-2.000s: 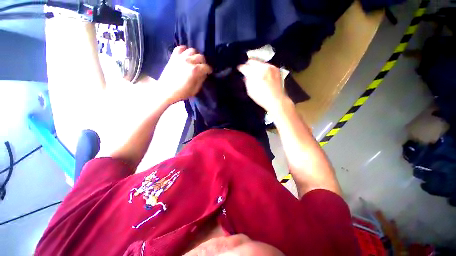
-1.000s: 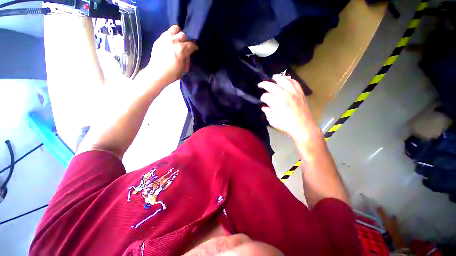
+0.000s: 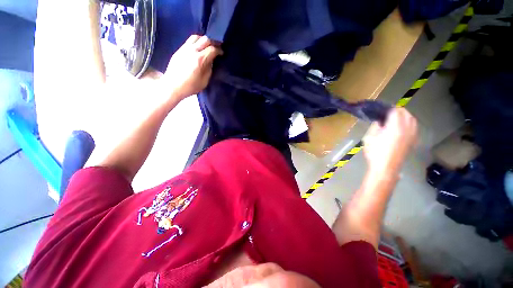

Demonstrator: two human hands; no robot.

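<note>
A dark navy garment (image 3: 247,112) lies bunched over the table edge in front of me and hangs down towards my body. My left hand (image 3: 197,64) grips its cloth at the left side, fingers closed. My right hand (image 3: 394,132), slightly blurred, is out to the right and closed on a gathered end of the navy cloth, which stretches taut from the garment. White paper tags (image 3: 297,125) show among the cloth. The silver iron (image 3: 128,36) is at the top left, cut off by the frame edge.
A white-covered table (image 3: 62,73) is at left, with a blue frame bar (image 3: 34,149) and a dark rounded post (image 3: 77,147). A tan board (image 3: 388,53) is at right. Beyond are yellow-black floor tape (image 3: 430,70), dark garments (image 3: 475,197) and a red crate (image 3: 391,270).
My right hand has moved out to the right, drawing the cloth end with it. My left hand has shifted slightly and keeps its hold. The whole view has shifted slightly.
</note>
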